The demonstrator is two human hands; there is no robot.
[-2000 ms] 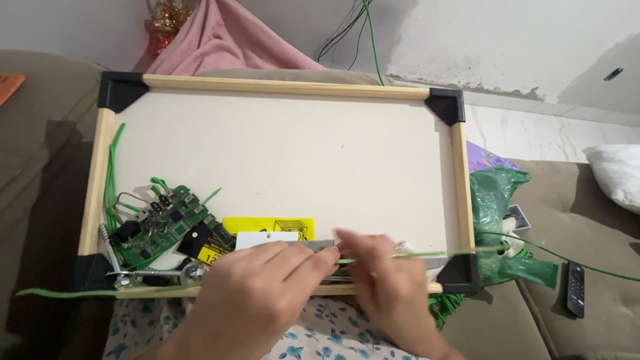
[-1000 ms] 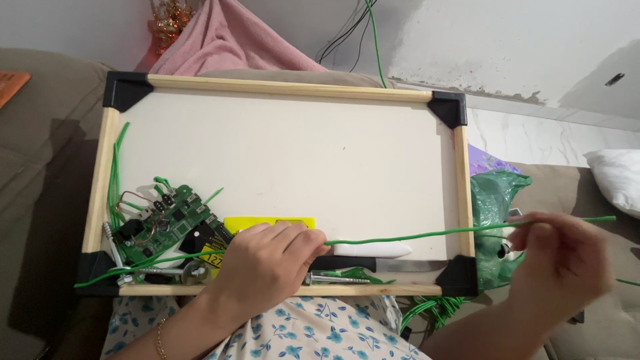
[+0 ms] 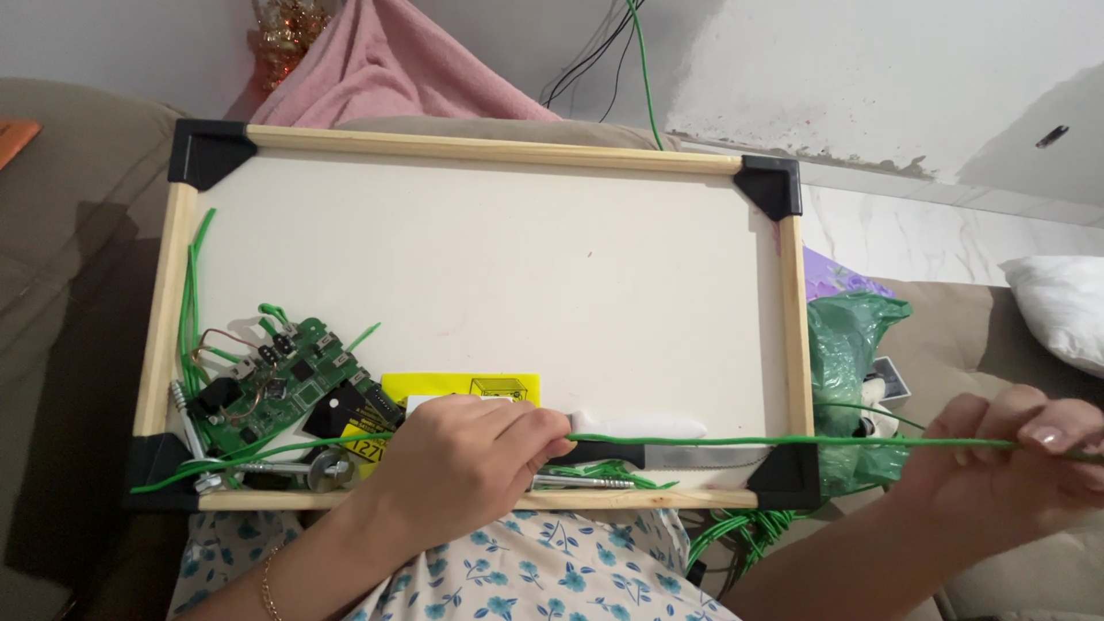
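A green insulated wire (image 3: 690, 441) runs almost straight across the lower part of a wood-framed white tray (image 3: 496, 148). My left hand (image 3: 479, 466) is closed on it near the tray's front edge, and its loose end trails to the left corner. Beyond the tray's right side, my right hand (image 3: 1009, 457) pinches the same wire between thumb and fingers. Just right of my left hand lie a white-handled tool (image 3: 642, 426) and a black-handled serrated knife (image 3: 707, 457). Below them rests a metal screw (image 3: 582, 483) beside green wire scraps (image 3: 617, 471).
A green circuit board (image 3: 302, 379), a yellow printed card (image 3: 461, 385) and bolts with washers (image 3: 328, 470) occupy the tray's lower left. Outside on the right are a green plastic bag (image 3: 849, 345), a green wire bundle (image 3: 746, 539) and a white pillow (image 3: 1056, 306) on the sofa.
Two seconds ago my hands were close together at the tray's front edge. My right hand has since moved far right along the wire, which is now stretched between both hands.
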